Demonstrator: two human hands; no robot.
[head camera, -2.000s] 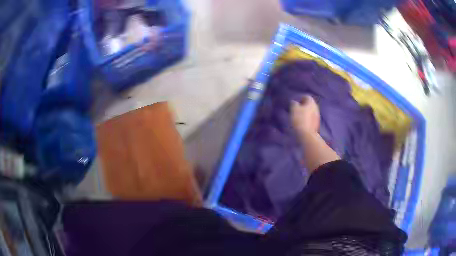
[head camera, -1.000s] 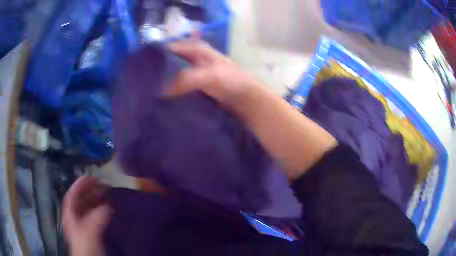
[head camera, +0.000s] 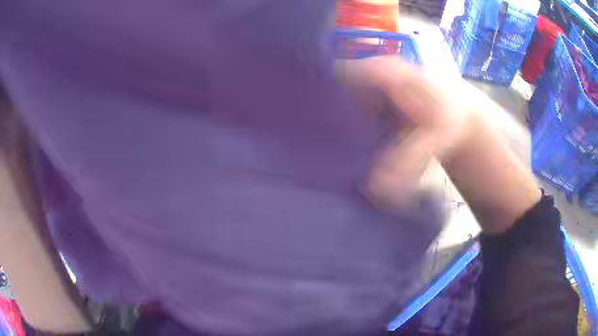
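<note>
A dark purple garment (head camera: 216, 170) is held up close in front of me and fills most of the left and middle of the view, blurred. My right hand (head camera: 419, 125) grips its right edge, with fingers and thumb around the cloth. My left forearm runs down the far left edge of the view; my left hand itself is hidden behind the cloth or cut off. More purple cloth (head camera: 92, 252) hangs at the lower left.
The blue rim of a crate (head camera: 436, 289) with purple cloth in it shows at the lower right. Blue lattice crates (head camera: 488, 42) stand at the upper right, with another blue crate (head camera: 564, 125) at the right edge. An orange-red thing (head camera: 367, 14) is at the top.
The garment has been raised and spread across the view. My right hand has moved right with it. My view has turned, and the yellow-lined crate has moved to the lower right edge.
</note>
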